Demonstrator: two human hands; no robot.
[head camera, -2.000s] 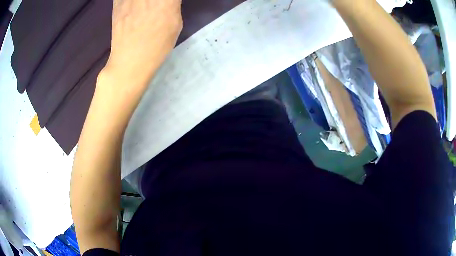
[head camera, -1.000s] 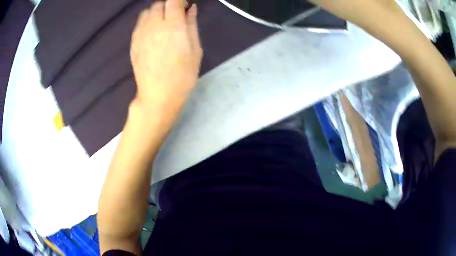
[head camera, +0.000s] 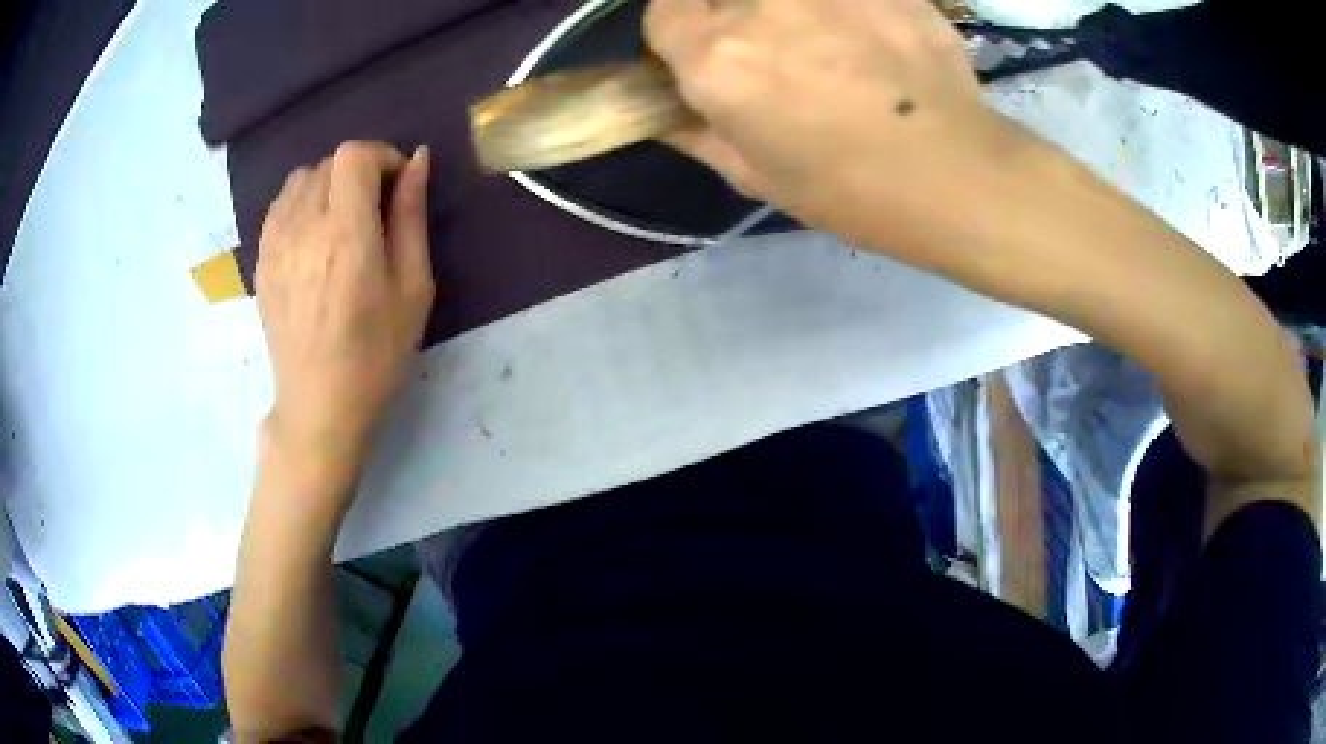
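The dark brown-plum fabric panel (head camera: 480, 247) lies on the white table cover (head camera: 611, 371), with a raised fold line along its upper left. My left hand (head camera: 346, 276) lies on the panel's left part, fingers bent and bunched together. The yellow-orange template (head camera: 220, 276) shows only as a short end past the panel's left edge; the rest is hidden. My right hand (head camera: 814, 109) is closed round the worn wooden handle of the iron (head camera: 625, 189). The iron's dark body with its pale rim is over the panel, right of my left hand; its far part is cut off by the top edge.
The dark, partly wrapped iron cord (head camera: 1069, 44) trails right. Blue plastic crates (head camera: 153, 654) are below left. White, blue and brown materials (head camera: 1018, 494) hang or stand below right. Green floor (head camera: 429, 654) shows under the table's front edge. A metal rack-like object (head camera: 1280, 196) is at the far right.
The iron has come into view and moved left over the panel in my right hand. My left hand now lies further left and lower on the panel. The camera view has shifted.
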